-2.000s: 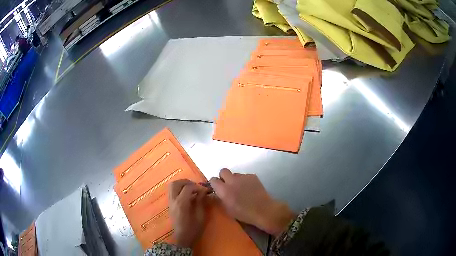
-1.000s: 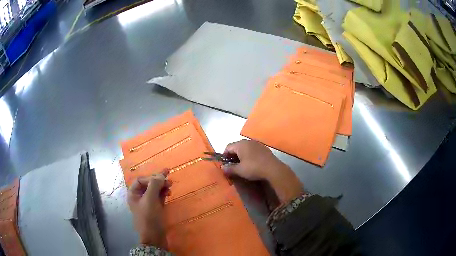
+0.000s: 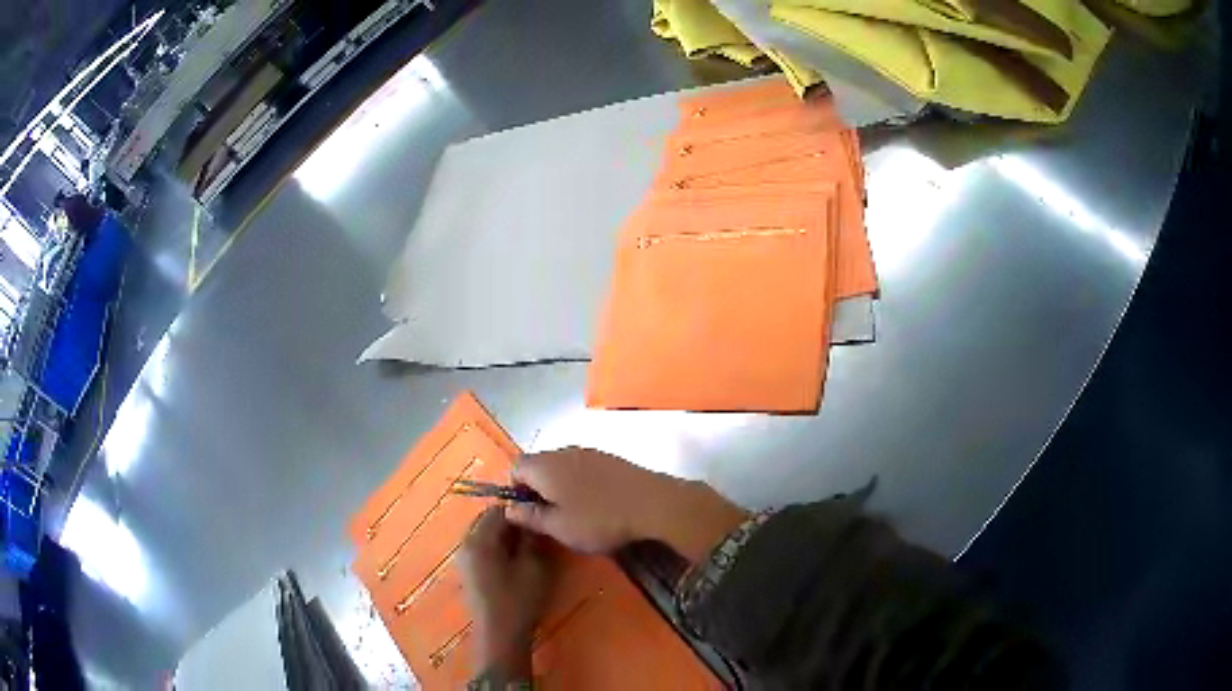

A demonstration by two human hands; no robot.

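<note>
Orange zip pocket panels [image 3: 432, 533] lie in a staggered row on the steel table in front of me, gold zips across them. My right hand [image 3: 595, 500] holds small dark thread snips [image 3: 497, 491], their tips pointing left over the upper panels near a zip. My left hand [image 3: 503, 574] rests on the panels just below the snips, fingers bent and blurred; whether it pinches a thread cannot be told. The lower panels are partly hidden by my hands and right sleeve.
A second orange panel stack [image 3: 716, 317] lies on a grey-white sheet [image 3: 514, 236] beyond my hands. Yellow bag pieces with brown trim [image 3: 932, 54] lie at the back right. Grey sheets [image 3: 243, 641] stand at lower left. The steel table's curved edge [image 3: 1067, 405] is at right.
My left hand has moved right, close beside my right hand. The snips have moved left over the upper panels. The camera view has also shifted and turned.
</note>
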